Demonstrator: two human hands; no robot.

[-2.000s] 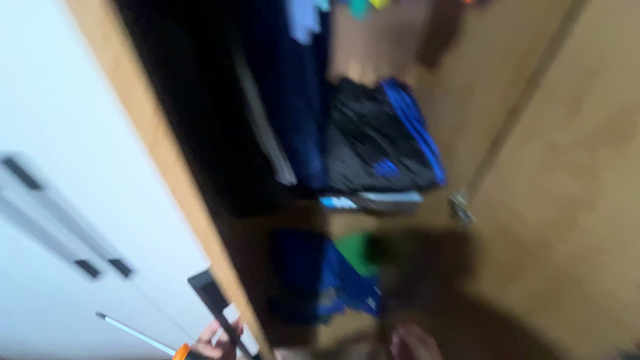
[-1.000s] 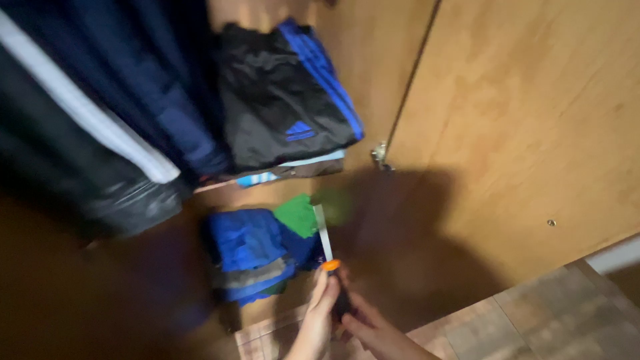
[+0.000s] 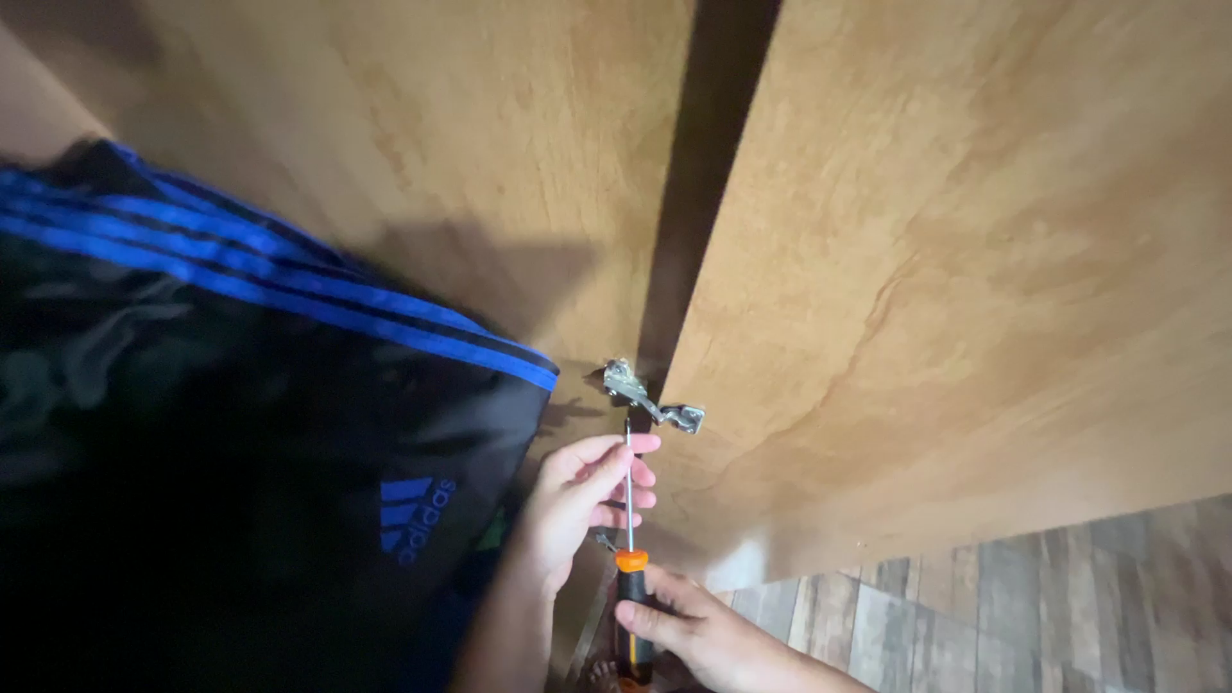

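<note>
A screwdriver with an orange and black handle (image 3: 632, 606) stands nearly upright in view, its tip just below a metal cabinet hinge (image 3: 626, 383). My right hand (image 3: 688, 626) grips the handle from the right. My left hand (image 3: 582, 496) pinches the steel shaft between thumb and fingers, near the tip. The hinge spans the dark gap between the wooden side panel (image 3: 500, 125) and the wooden door (image 3: 914, 250). Tip and hinge look apart, though contact is hard to judge.
Folded black clothing with blue stripes (image 3: 241, 433) fills the left side, close to my left hand. A second, partly hidden metal piece (image 3: 604, 541) shows behind the screwdriver. Wood-look flooring (image 3: 962, 587) lies beyond the door's lower edge at the lower right.
The view has moved much closer to the hinge. The screwdriver, earlier over the blue clothes below the hinge, now points at the hinge, with my left hand's fingers on its shaft.
</note>
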